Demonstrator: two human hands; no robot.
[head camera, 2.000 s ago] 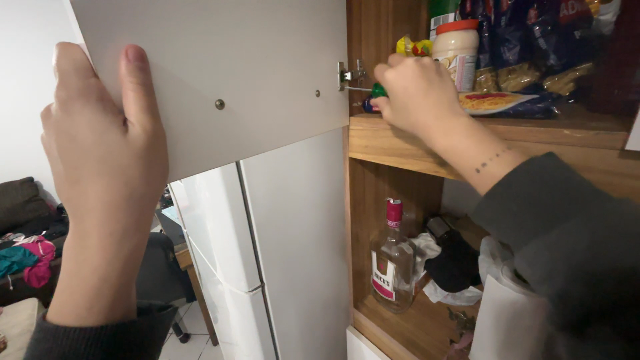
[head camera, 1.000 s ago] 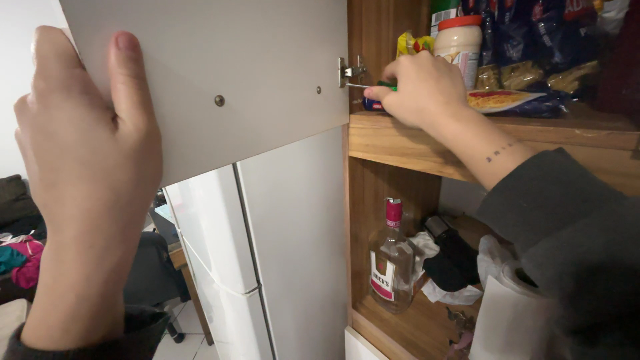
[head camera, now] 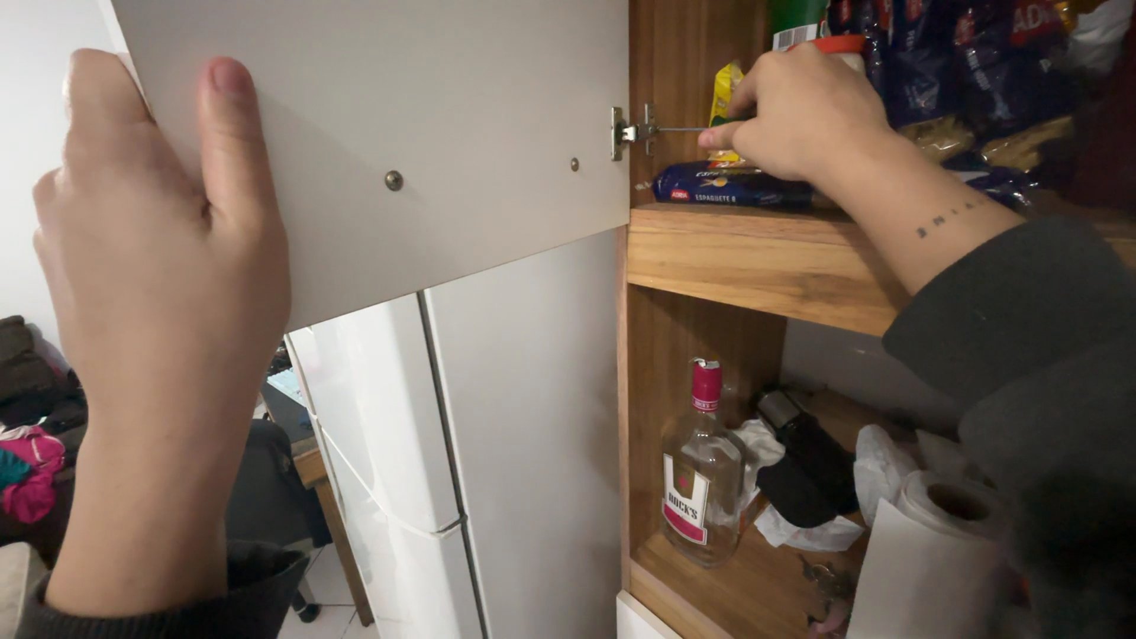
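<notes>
My left hand (head camera: 169,204) grips the outer edge of a white cabinet door (head camera: 461,115), its thumb on the near face. The door stands open on a metal hinge (head camera: 632,132) fixed to the wooden side panel. My right hand (head camera: 803,115) holds a screwdriver, whose thin metal shaft (head camera: 682,130) points left and meets the hinge plate. Its green handle is mostly hidden by my fingers. Just below that hand, a blue packet of spaghetti (head camera: 737,188) lies on the upper shelf (head camera: 763,231), with a yellow packet (head camera: 725,89) behind.
A glass bottle with a pink cap (head camera: 701,479) stands on the lower shelf, near a black cap (head camera: 803,488) and a paper roll (head camera: 932,559). More blue packets (head camera: 932,80) and a red-lidded jar (head camera: 840,44) fill the upper shelf. Below the door is a white refrigerator (head camera: 382,417).
The red-lidded jar, in plain sight earlier, is now mostly behind my right hand. More of the spaghetti packet shows below that hand. My left hand stays on the door edge.
</notes>
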